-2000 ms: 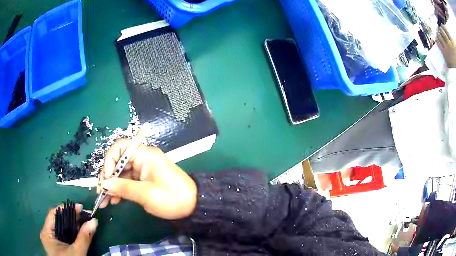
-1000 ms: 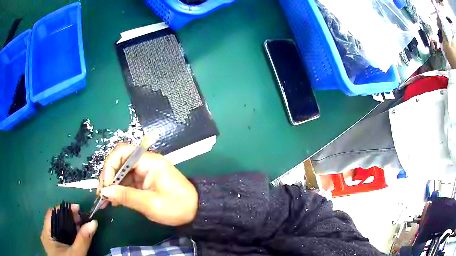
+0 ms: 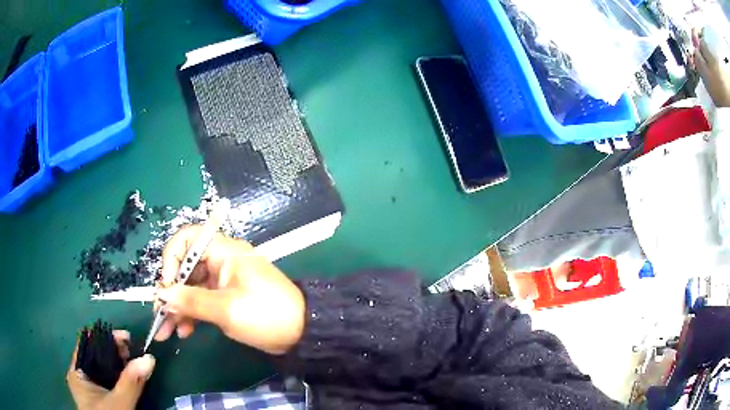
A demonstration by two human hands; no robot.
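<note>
My right hand (image 3: 232, 292) holds silver tweezers (image 3: 186, 268) like a pen, tips pointing down to my left thumb. My left hand (image 3: 120, 388), at the lower left and cut off by the bottom edge, holds a fanned stack of black strips (image 3: 99, 352). Whether the tweezer tips grip anything is too small to tell. The black sheet with rows of grey dots (image 3: 254, 120) lies beyond my right hand; its lower part is bare. A pile of black bits (image 3: 120, 240) and white bits (image 3: 186, 218) lies left of the sheet. A white flat stick (image 3: 124, 295) lies below the pile.
Two joined blue trays (image 3: 86, 92) stand at the upper left, one with black bits. A smartphone (image 3: 463, 124) lies right of the sheet, beside a blue basket (image 3: 512, 88) with clear plastic bags. Another blue basket (image 3: 280, 22) is at the top. Another person's hand (image 3: 711, 68) shows at the right.
The tweezers have tilted slightly and their tips remain by my left thumb. The table things sit slightly further left in view. The other person's hand has moved.
</note>
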